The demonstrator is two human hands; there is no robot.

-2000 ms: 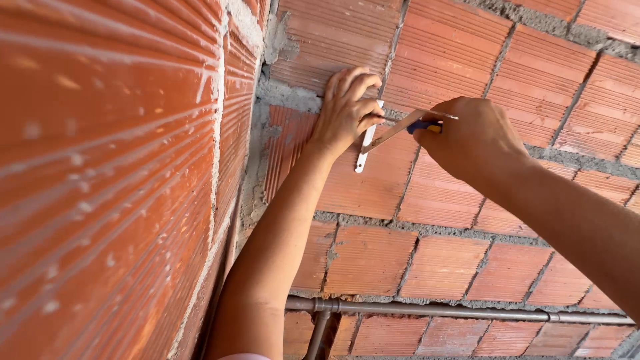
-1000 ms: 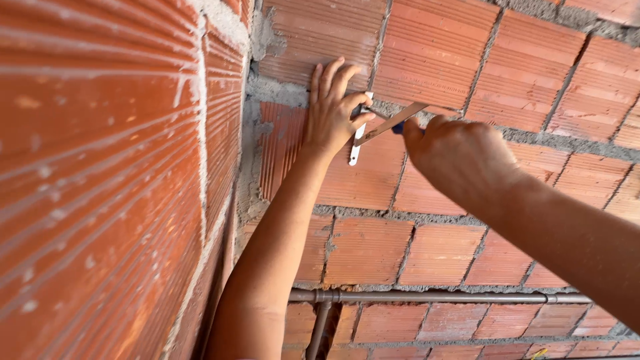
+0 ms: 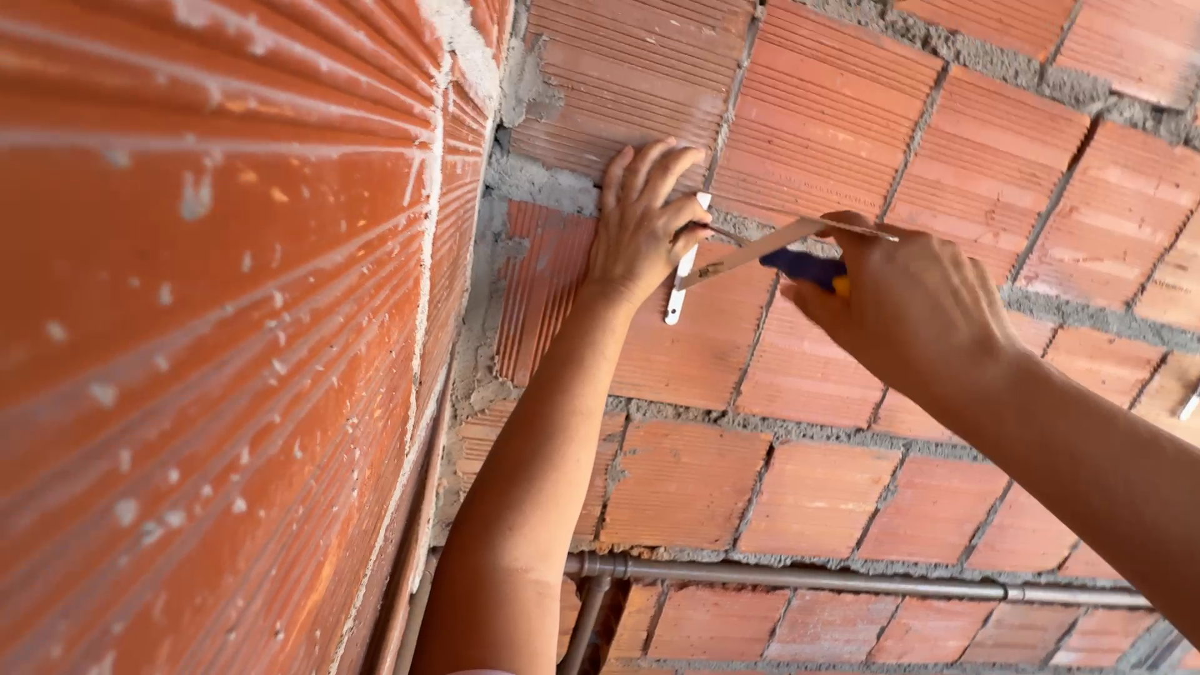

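Observation:
A white metal bracket strip with holes lies against the ribbed clay brick wall. My left hand is spread on the brick beside its upper end, with thumb and index finger pinched at the thin metal shaft of a screwdriver. My right hand is closed around the screwdriver's dark blue and yellow handle. The shaft points left towards the strip; its tip is hidden by my left fingers. A thin brownish angled arm runs from the strip to my right hand and passes in front of the shaft.
A second ribbed brick wall stands close on the left and meets the first at a mortared corner. Below my hands a brown-grey pipe runs sideways along the wall, with a branch going down near the left. Rough mortar joints cross the bricks.
My right hand has turned on the screwdriver handle, more of which shows than one second ago. My left hand stays at the upper end of the strip.

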